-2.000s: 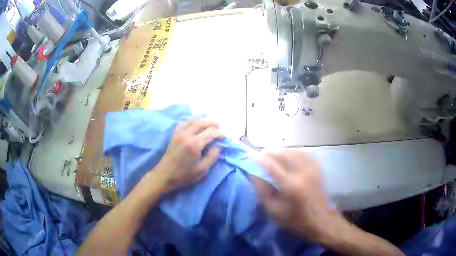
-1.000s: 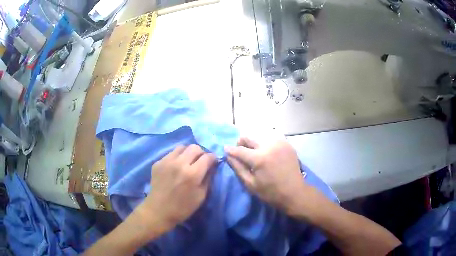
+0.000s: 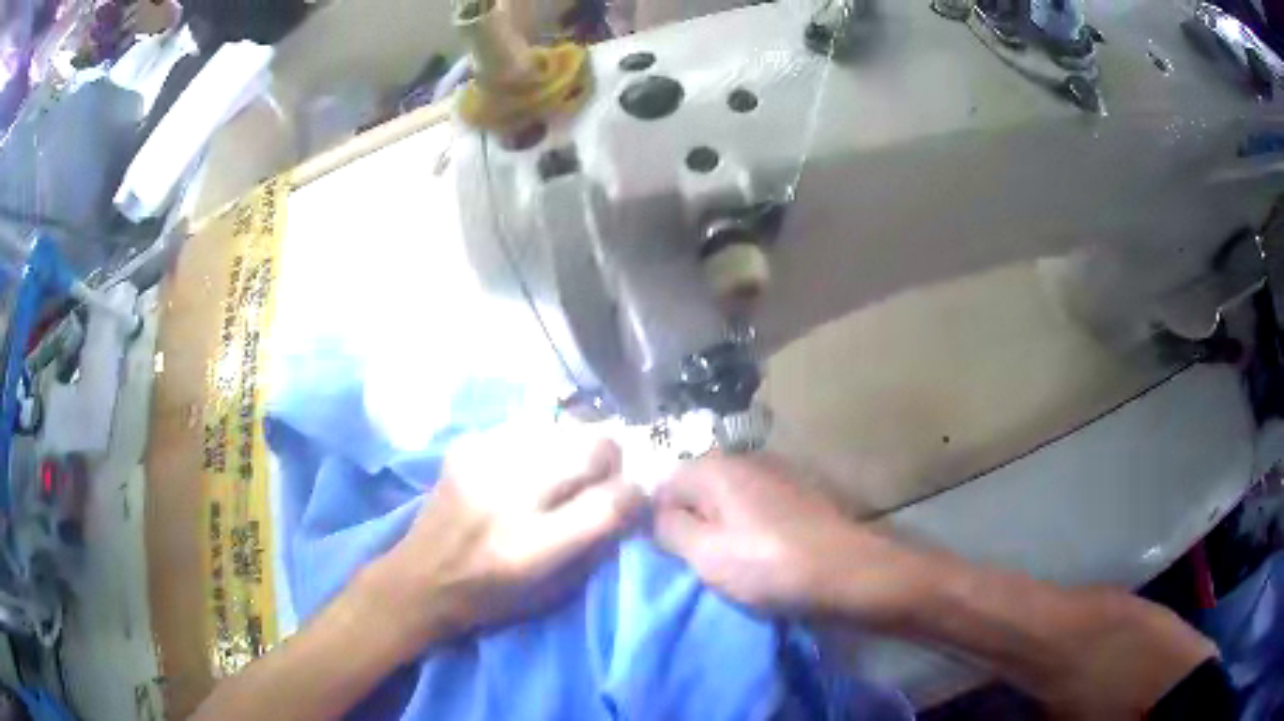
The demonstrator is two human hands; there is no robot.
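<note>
A light blue garment point(image 3: 620, 634) lies on the white table left of and in front of the sewing machine head point(image 3: 873, 183), and hangs toward me. My left hand point(image 3: 528, 514) is shut on the garment just in front of the needle area. My right hand point(image 3: 746, 528) pinches the garment's edge beside it, with the fingertips of both hands close together. The presser foot and needle are hard to make out in the glare and behind the machine head. The held edge is mostly hidden by my fingers.
Printed yellow-brown tape point(image 3: 233, 465) runs along the table's left part. Yellow bands point(image 3: 542, 88) circle the post on top of the head. A white elongated object point(image 3: 190, 127) is at the upper left. A ridged knob point(image 3: 739, 268) sits on the head's face.
Both hands have carried the garment forward to the needle area. The view has shifted, so the machine head looks larger and nearer.
</note>
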